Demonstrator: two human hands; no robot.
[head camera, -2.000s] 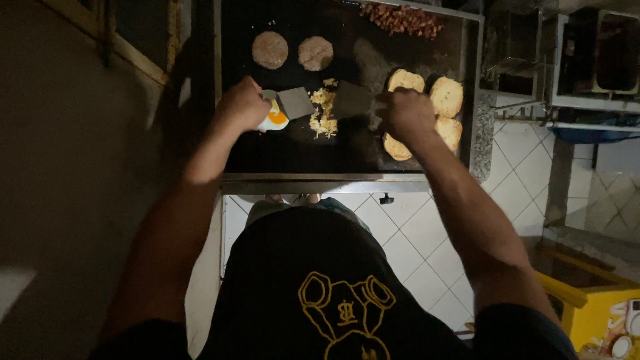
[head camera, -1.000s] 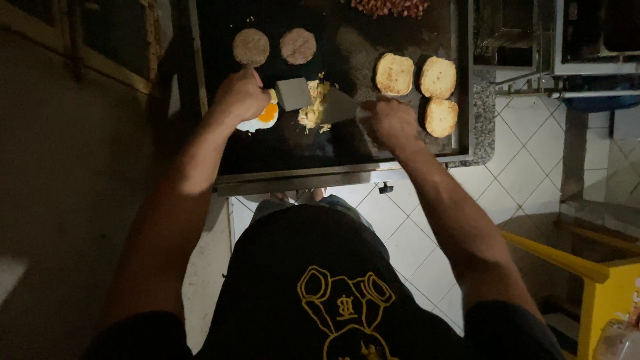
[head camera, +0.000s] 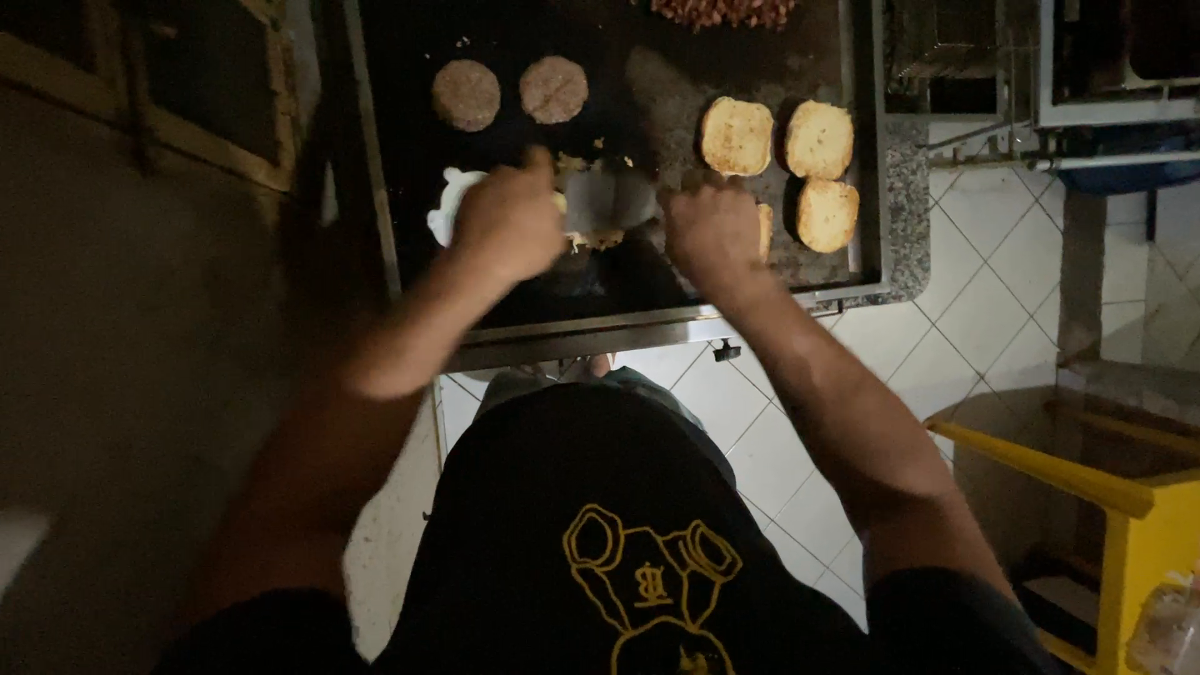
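My left hand (head camera: 511, 220) is closed on a metal spatula (head camera: 589, 199), its blade blurred over the shredded food (head camera: 600, 240) on the griddle. My right hand (head camera: 714, 225) grips a second metal spatula (head camera: 634, 199) whose blade meets or overlaps the first; the blur hides which is in front. A fried egg (head camera: 452, 202) lies partly under my left hand, only its white showing. Two round meat patties (head camera: 467, 95) sit beyond it. Several toasted bun halves (head camera: 737, 137) lie to the right, one partly hidden by my right hand.
Chopped reddish meat (head camera: 724, 9) is heaped at the griddle's far edge. The griddle's metal front rim (head camera: 600, 336) runs before my body, with a black knob (head camera: 727, 352) below it. A granite edge (head camera: 907, 216) borders the right side; a yellow frame (head camera: 1050, 469) stands at lower right.
My left hand has moved right, from beside the egg's yolk to nearer the shredded food. The two spatula blades, apart a second ago, are now together over that food.
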